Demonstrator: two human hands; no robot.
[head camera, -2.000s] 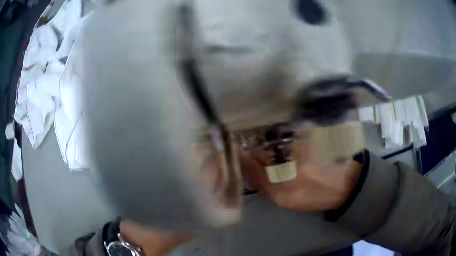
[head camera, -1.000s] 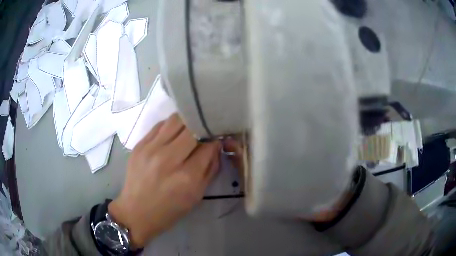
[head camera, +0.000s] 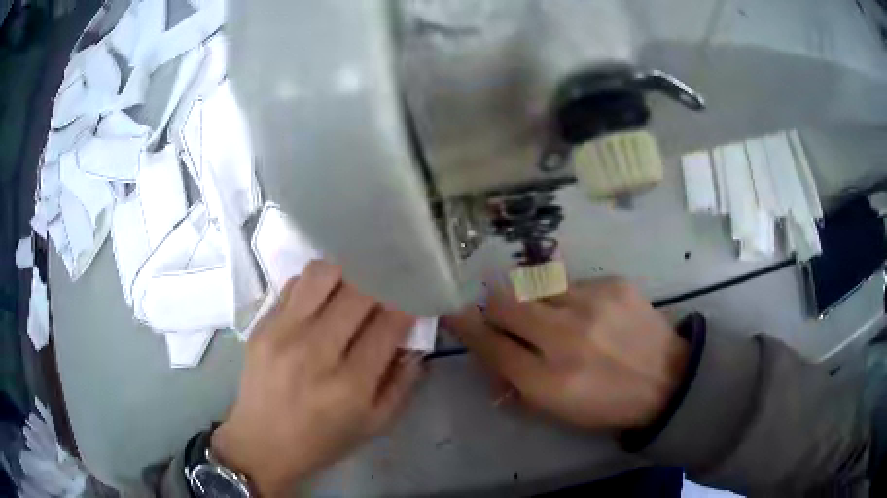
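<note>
My left hand (head camera: 316, 374) lies on the table just left of the machine head, its fingers closed on a white fabric piece (head camera: 420, 335); a small end of it shows between my hands. My right hand (head camera: 579, 355) is below the tension dials, its fingertips near that end; whether they grip anything cannot be told. The cream sewing machine head (head camera: 336, 146) hides the needle area and part of the fabric. A small ribbed dial (head camera: 538, 281) and a larger one (head camera: 620, 163) show right of the head.
White pointed pieces (head camera: 180, 282) with thin dark outlines are heaped at left on the grey table (head camera: 107, 389). White fabric strips (head camera: 747, 185) lie fanned at right on the machine bed. A flat black object (head camera: 844, 258), perhaps a smartphone, lies beside them.
The view has shifted, so the head covers less of my right hand and the dials show. My hands are close together below the head, and a white end now shows between them.
</note>
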